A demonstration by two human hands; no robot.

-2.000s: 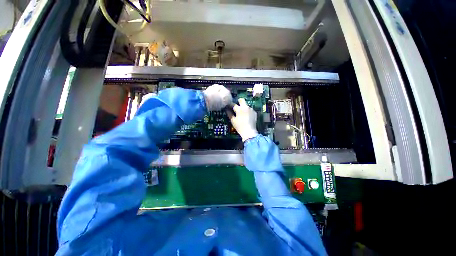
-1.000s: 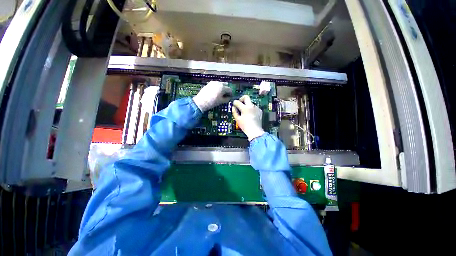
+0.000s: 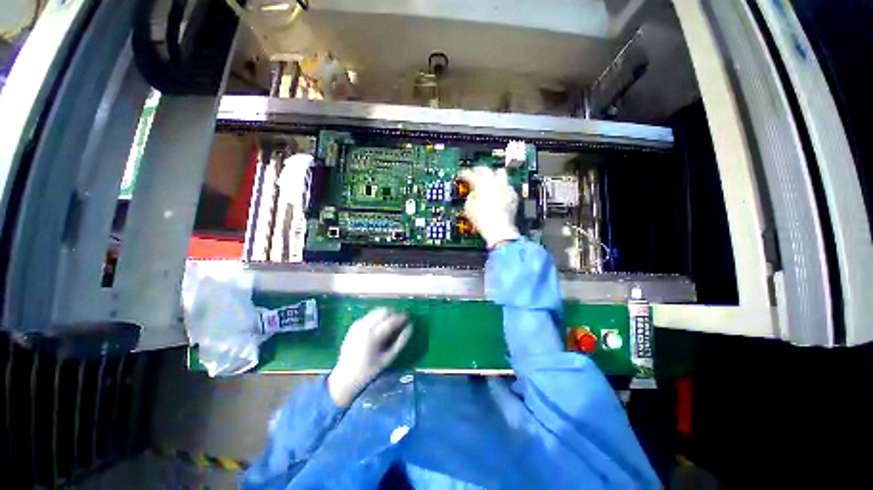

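A green populated circuit board (image 3: 383,182) lies between two conveyor rails, with orange blocks and clusters of small pale round tops right of its middle. A white connector (image 3: 515,153) is at its far right corner. My right hand (image 3: 493,206), in a white glove, is over the right part of the board by the orange blocks; its fingertips point down and whether they hold anything cannot be told. My left hand (image 3: 371,349), gloved in white, is over the green control panel (image 3: 450,335), fingers curled; its grip is unclear.
A crumpled white bag or cloth (image 3: 220,316) and a printed tube (image 3: 289,318) lie at the panel's left. A second tube (image 3: 640,335) stands beside a red button (image 3: 582,339) and a white button (image 3: 612,340) at the right. Silver rails (image 3: 440,116) border the board.
My left hand has moved off the board, back towards my body over the panel. My right hand stays over the board, slightly further right. The board's left and middle are now uncovered.
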